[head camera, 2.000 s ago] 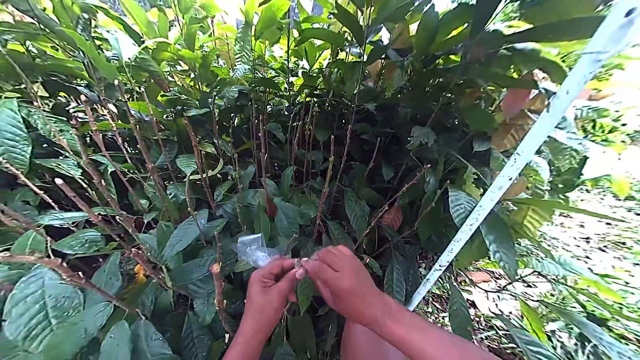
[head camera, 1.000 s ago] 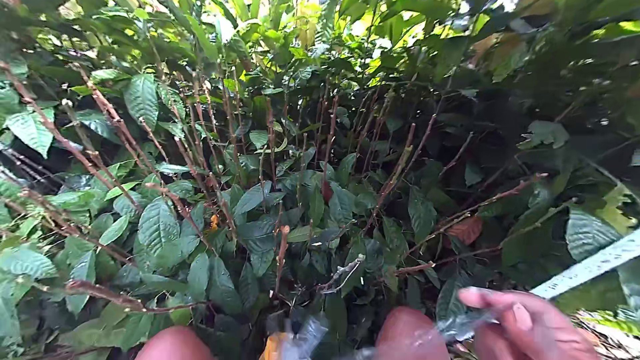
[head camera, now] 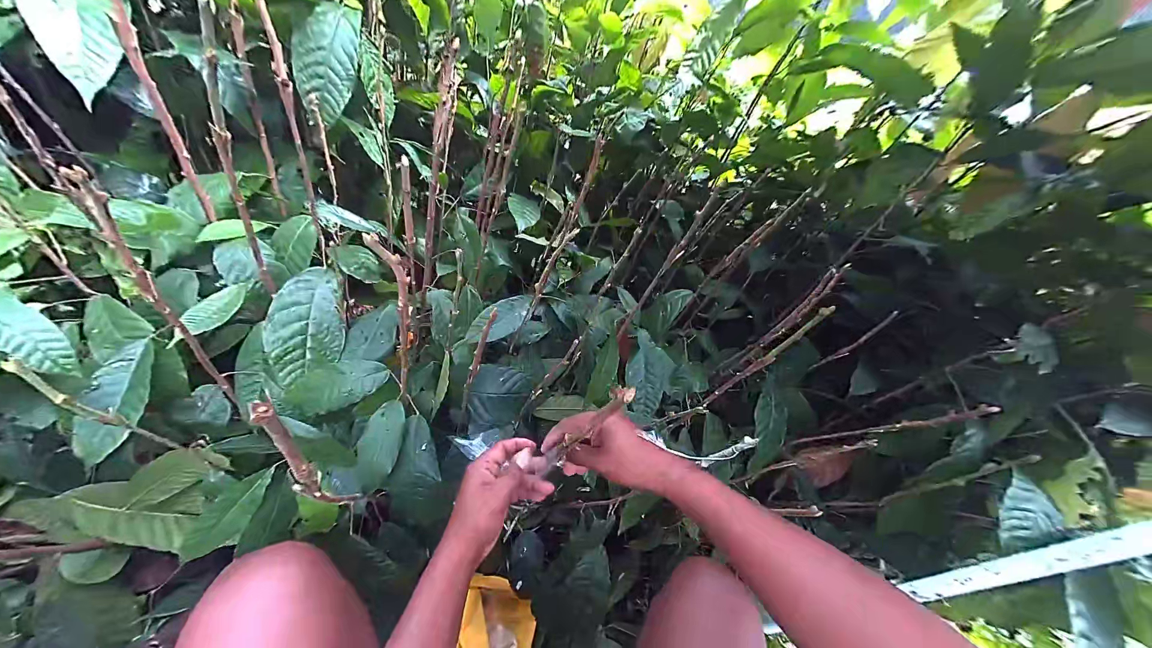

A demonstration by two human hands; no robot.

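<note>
Low among the cut stems, my left hand [head camera: 504, 477] pinches clear plastic film [head camera: 477, 443] between thumb and fingers. Close on its right, my right hand [head camera: 607, 450] has its fingers curled around part of the film, beside a cut woody stem [head camera: 621, 396] that rises by the knuckles. Whether the right fingers also grip that stem cannot be told. A whitish strand [head camera: 711, 453] shows to the right of the right wrist. Below, between my knees, lies a yellow object [head camera: 497, 614], partly hidden by the left forearm and leaves.
Upright cut stems [head camera: 432, 171] stand in dense green leaves ahead. A thick cut stem [head camera: 283, 441] pokes up near my left knee [head camera: 279, 598], and thin branches [head camera: 918, 421] reach out on the right. A pale pole [head camera: 1044, 560] slants across the lower right.
One second ago my right hand was at the lower right with stretched clear plastic; it is now close to my left hand among the stems. The view has shifted.
</note>
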